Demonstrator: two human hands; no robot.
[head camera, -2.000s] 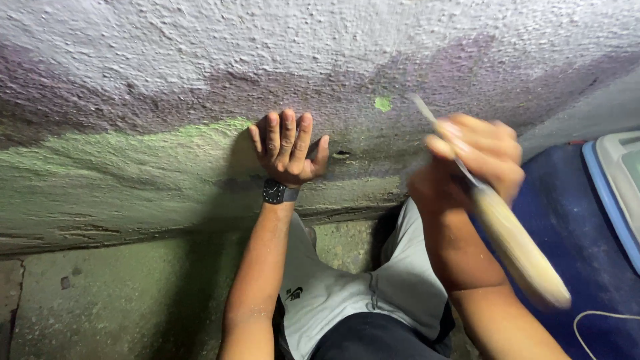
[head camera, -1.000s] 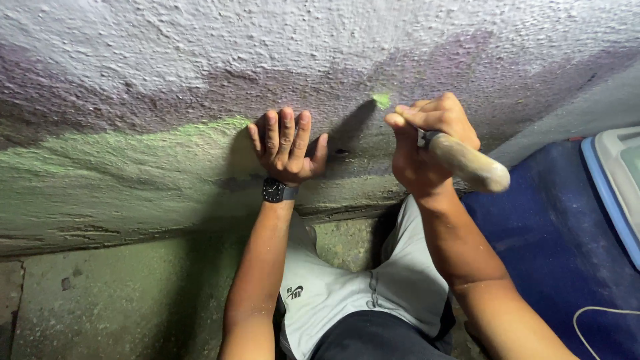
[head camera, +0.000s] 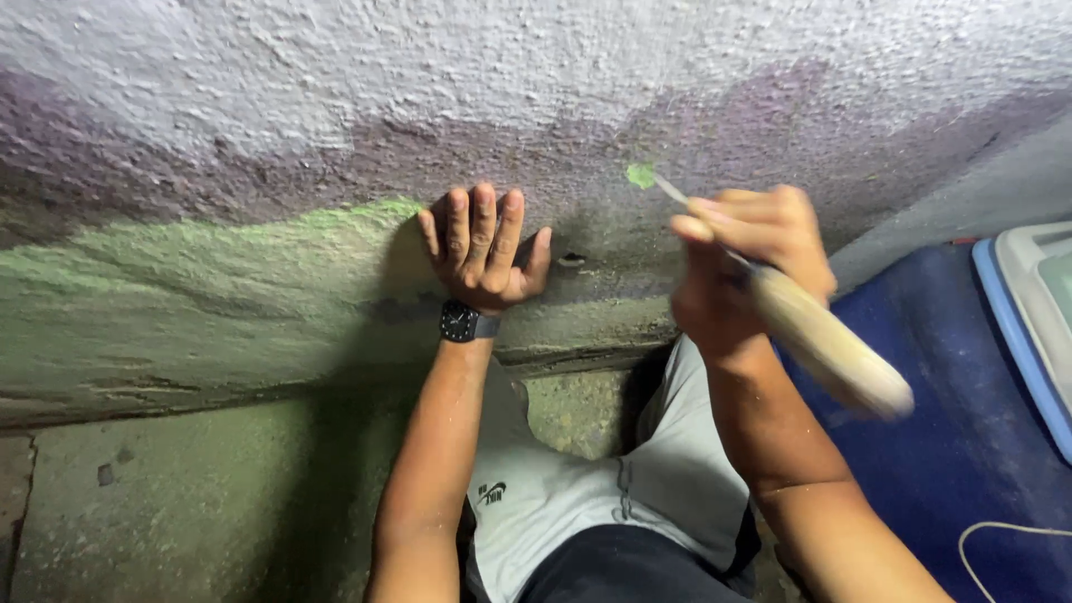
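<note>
My left hand (head camera: 486, 251) lies flat against the rough painted wall (head camera: 293, 92), fingers spread and pointing up, a dark watch (head camera: 459, 322) on its wrist. To its right, my right hand (head camera: 758, 251) grips a metal-bladed tool with a pale, thick handle (head camera: 825, 335); blur and the fingers leave its exact kind unclear. The thin blade's tip is near a small bright green patch (head camera: 641, 175) on the wall; whether they touch cannot be told. Between the hands, a small hole or chip (head camera: 572, 260) shows in the wall.
A dark blue container or surface (head camera: 904, 335) stands at the right, with a blue and white plastic lid or bin (head camera: 1017, 335) on it and a pale cord (head camera: 971, 544) nearby. The wall meets a worn concrete floor (head camera: 193, 494) below. My knees are close to the wall.
My right hand has turned the tool: a second ago its handle pointed more toward the camera, and now the blade shows beside the green patch. My left hand has stayed in place.
</note>
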